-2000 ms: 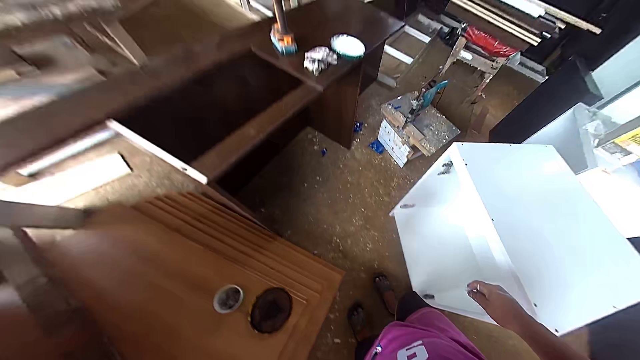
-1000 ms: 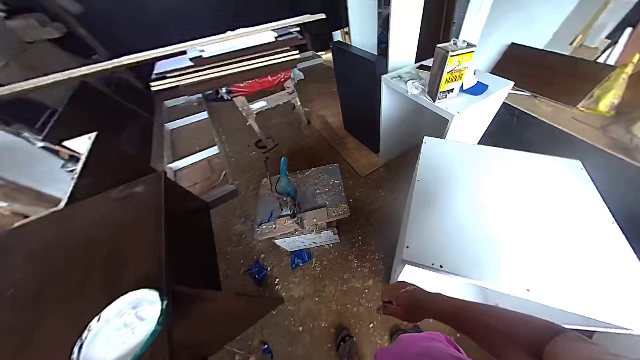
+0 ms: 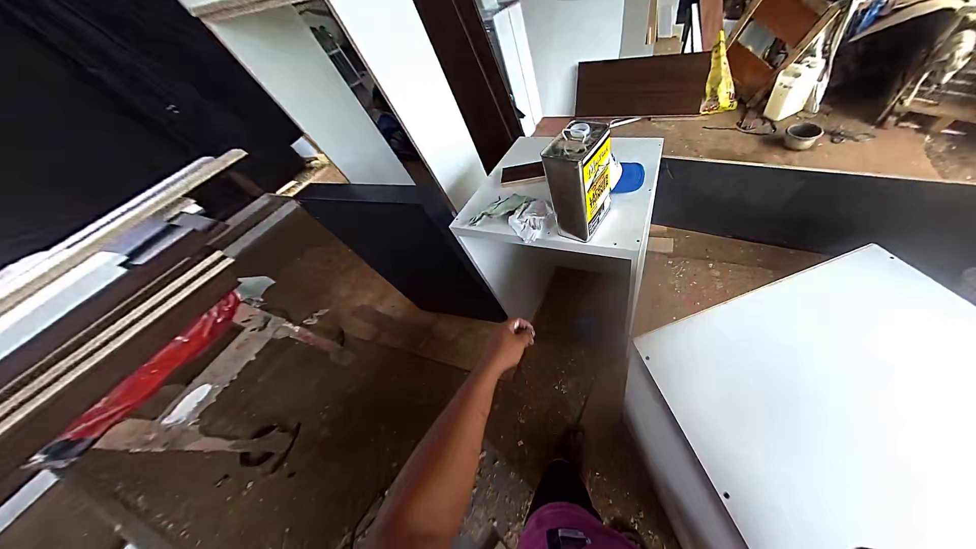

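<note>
My left hand (image 3: 518, 335) is stretched forward over the floor, its fingers loosely curled; I cannot see anything in them. Just beyond it stands a small white cabinet (image 3: 488, 200) with an open front. On its top are a metal can with a yellow label (image 3: 577, 183), a crumpled white cloth or plastic (image 3: 530, 221), a greenish rag (image 3: 499, 207), a small dark board piece (image 3: 524, 173) and a blue object (image 3: 629, 177). A larger white cabinet (image 3: 823, 381) fills the lower right. My right hand is out of view.
A black panel (image 3: 404, 252) leans beside the small cabinet. At left, stacked boards (image 3: 114, 328) lie by a wooden trestle (image 3: 221, 366) with red plastic. Shavings litter the floor. A long dark panel (image 3: 747, 202) stands behind, with a bowl (image 3: 803, 136) beyond.
The view has swung far to the right. My right hand, earlier by the large white cabinet, has left the view, and my left hand has come into it.
</note>
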